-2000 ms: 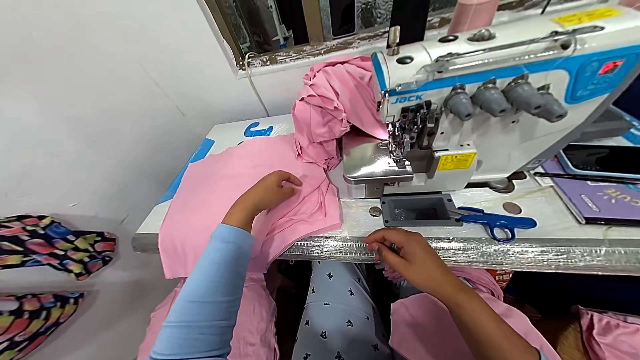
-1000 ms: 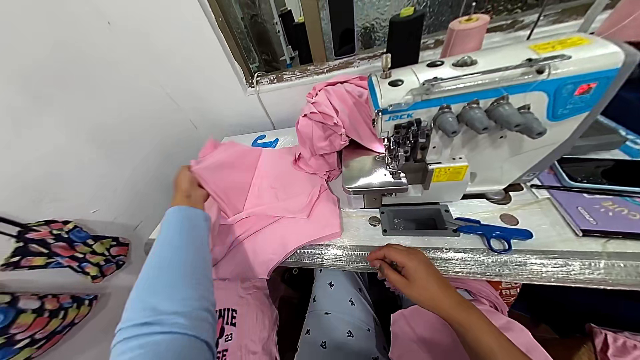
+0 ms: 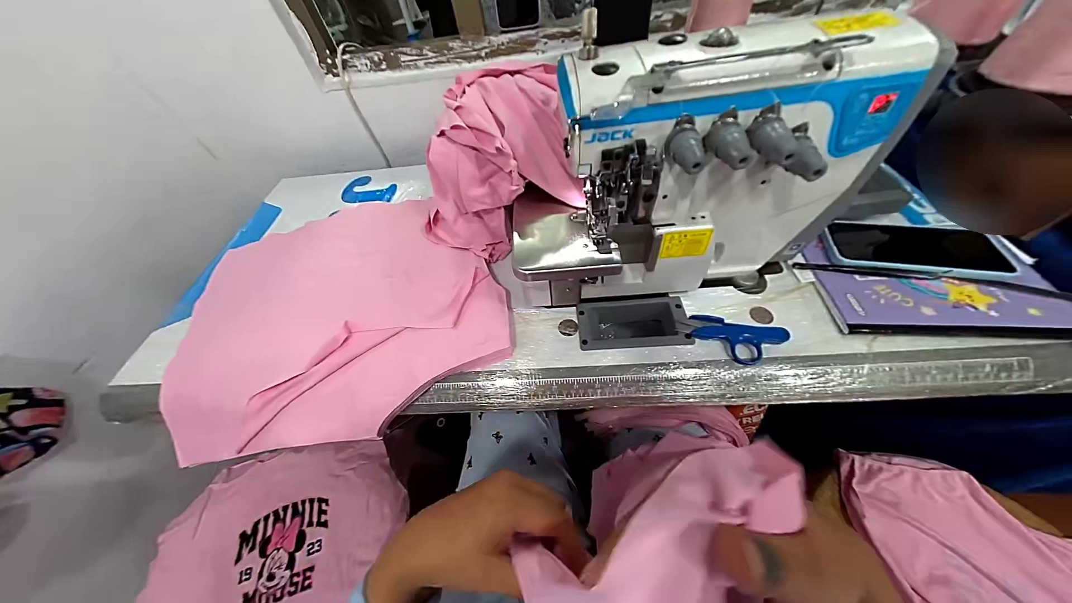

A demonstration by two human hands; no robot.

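Note:
My left hand and my right hand are low in the view, in front of the table edge, both gripping a pink fabric piece that is blurred by motion. On the table, a flat pink fabric panel lies with folds, left of a white and blue Jack overlock sewing machine. Crumpled pink fabric is heaped against the machine's left side, beside its metal plate. A pink printed garment piece hangs below the table edge at left.
Blue thread snips rest beside a grey tray. A phone and a black slender tool lie on a purple notebook at right. More pink fabric is at lower right. Another person is at far right.
My left hand has left the panel on the table and moved down and right to the lap area. My right hand has moved lower. Both now hold a pink piece.

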